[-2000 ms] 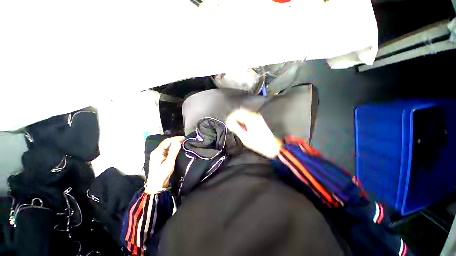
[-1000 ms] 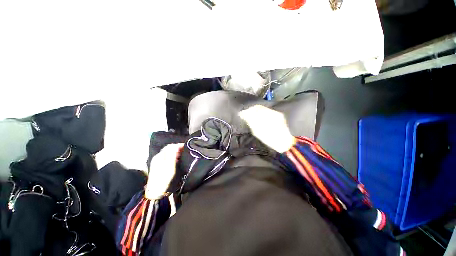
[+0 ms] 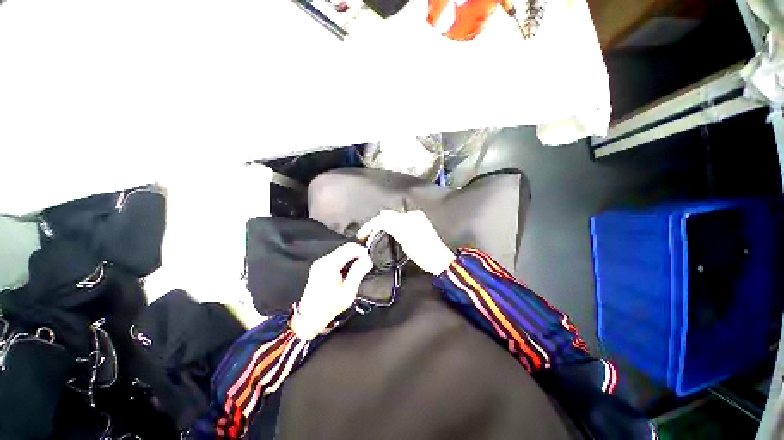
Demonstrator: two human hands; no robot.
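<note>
A black fabric bag (image 3: 288, 258) lies crumpled on my lap over the dark grey apron (image 3: 413, 369), with a thin pale zip line at its opening. My left hand (image 3: 330, 288) holds the bag's edge between thumb and fingers. My right hand (image 3: 411, 237) is close beside it, its fingertips at the same opening, pinching the fabric edge. The two hands' fingertips nearly meet. Whether a needle or thread is between the fingers is too small and overexposed to tell.
A loose heap of black bags (image 3: 94, 284) with pale zips is at the left. The white table (image 3: 215, 77) spans the front, with a red-orange item (image 3: 468, 19) near its far edge. A blue crate (image 3: 640, 296) stands at the right. Crumpled clear plastic (image 3: 404, 156) is under the table edge.
Both hands have come together at the bag's opening; my left hand moved right and my right hand moved in. The bag's rolled opening has changed shape and its black body now spreads to the left.
</note>
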